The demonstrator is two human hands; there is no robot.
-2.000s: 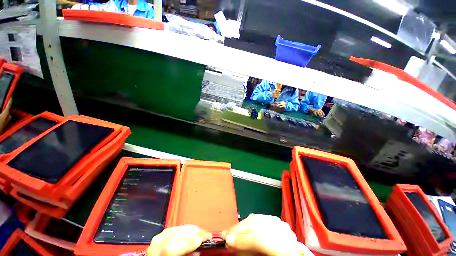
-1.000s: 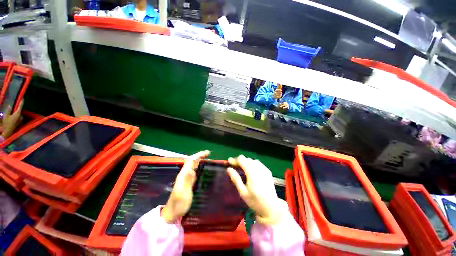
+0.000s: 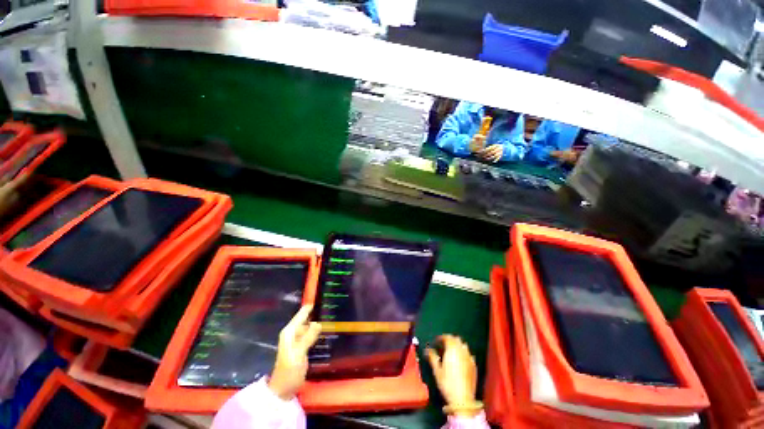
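A tablet (image 3: 373,293) stands tilted over an orange tray (image 3: 369,397); its screen shows green text lines and one orange-yellow bar. My left hand (image 3: 295,352) holds the tablet's left edge. My right hand (image 3: 452,369) is off the tablet, just right of its lower corner, with a yellowish band at the wrist. Its fingers are curled near a small dark bit; I cannot tell whether it holds it. A second tablet (image 3: 247,323) with green text lines lies in its orange tray, left of the held one.
Stacks of orange trays with dark tablets stand at left (image 3: 117,239) and right (image 3: 599,314), another at the far right (image 3: 730,348). A white shelf (image 3: 402,71) with a blue bin (image 3: 521,43) crosses above. People in blue sit opposite. Another person's hand is at the left edge.
The tablet has risen from between both hands to a tilted pose, its screen now clear with an orange-yellow bar. My right hand has left it and moved down right. The view has shifted slightly.
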